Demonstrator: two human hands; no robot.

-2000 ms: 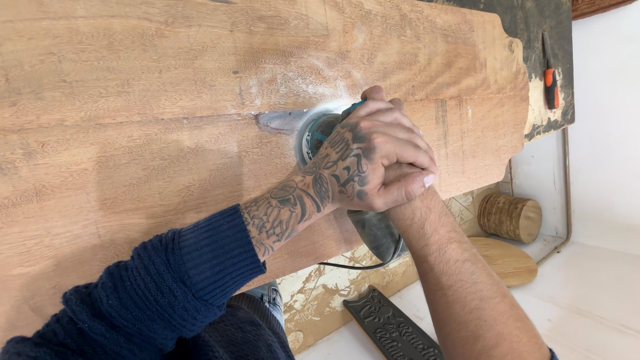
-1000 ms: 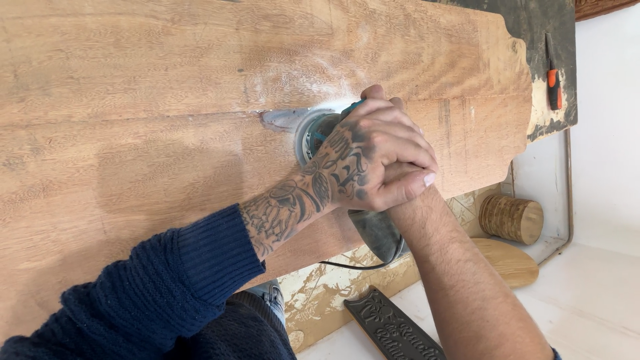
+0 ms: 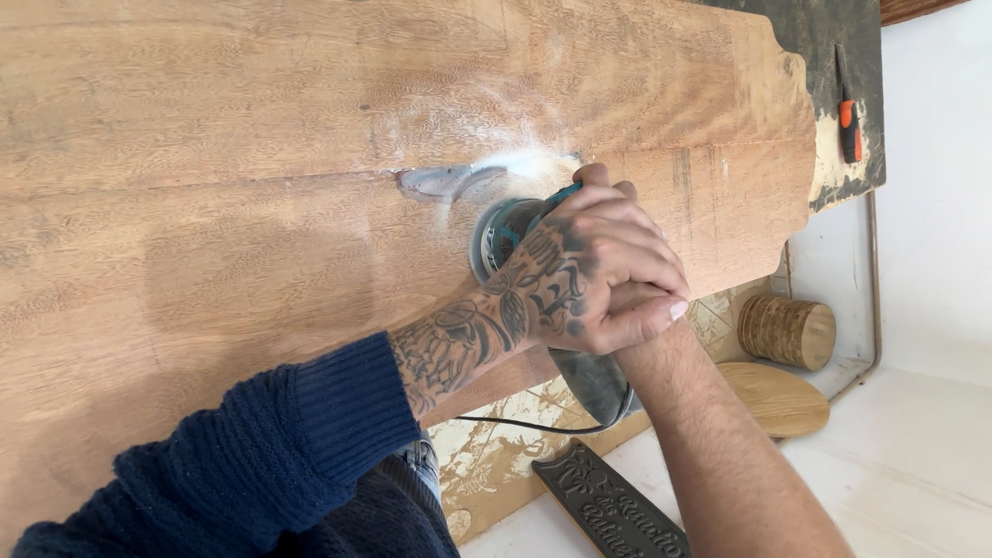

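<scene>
A teal and black random orbital sander point(image 3: 508, 232) rests on a wide wooden board point(image 3: 256, 256) with a scalloped end. My tattooed left hand point(image 3: 573, 271), in a navy sleeve, lies over my right hand point(image 3: 632, 296) and hides most of it. Both are wrapped about the sander's body, whose top they cover. Its dark dust bag point(image 3: 593, 384) shows below my wrists. Just beyond the pad, a greyish filler patch point(image 3: 442, 182) lies along the board's joint line, with pale dust point(image 3: 519, 159) around it.
An orange-and-black-handled tool point(image 3: 850, 132) lies on the dark bench surface point(image 3: 837, 23) at the right. A black cord point(image 3: 535, 425) runs from the sander. Below the board are a stack of wooden discs point(image 3: 787, 332), an oval wooden board point(image 3: 775, 399) and a dark carved sign point(image 3: 612, 504) bearing writing.
Both hands and the sander have moved down in view, toward the board's near edge, and slightly right. More of the filler patch and the pale dust beside it now shows.
</scene>
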